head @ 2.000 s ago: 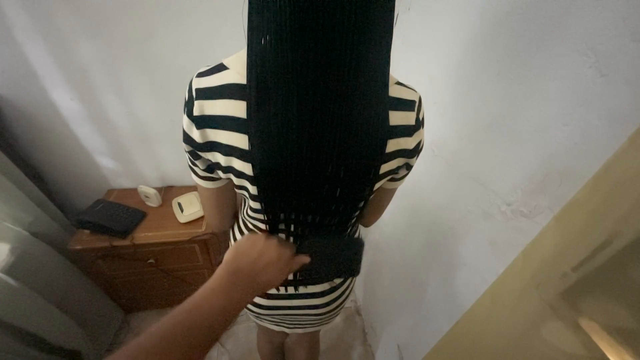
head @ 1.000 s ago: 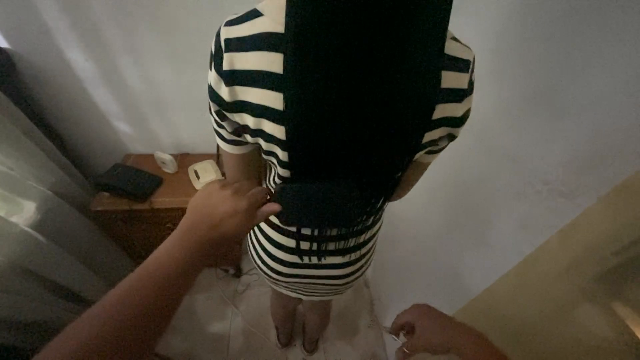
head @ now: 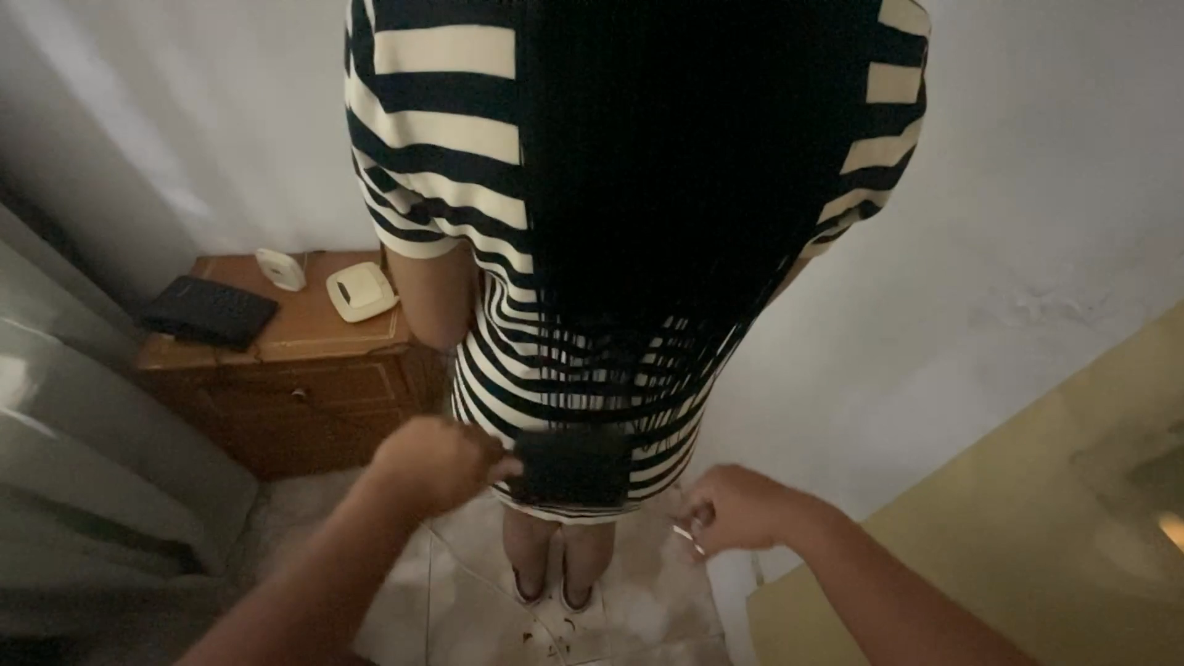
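A person in a black-and-cream striped dress point(head: 444, 134) stands with their back to me. Their long, straight dark hair point(head: 666, 166) hangs down over the back, its thin ends spread over the lower dress. My left hand point(head: 439, 467) grips a wide black comb or brush point(head: 573, 467) by its left end, against the dress just above the hem. To the right of the hem, my right hand point(head: 740, 509) is closed around a small, thin, shiny tool point(head: 689, 539), mostly hidden by the fingers; its kind cannot be told.
A wooden cabinet point(head: 324, 338) at the left bears a black item point(head: 210, 312) and two white devices. A grey curtain point(head: 83, 444) hangs at the far left. Pale wall point(head: 999, 231) lies to the right. Small dark bits point(head: 550, 638) lie on the tiled floor near the person's feet.
My left hand has moved the black comb or brush down to near the dress hem. My right hand, absent two seconds ago, has come in from the lower right and is nearer the hem.
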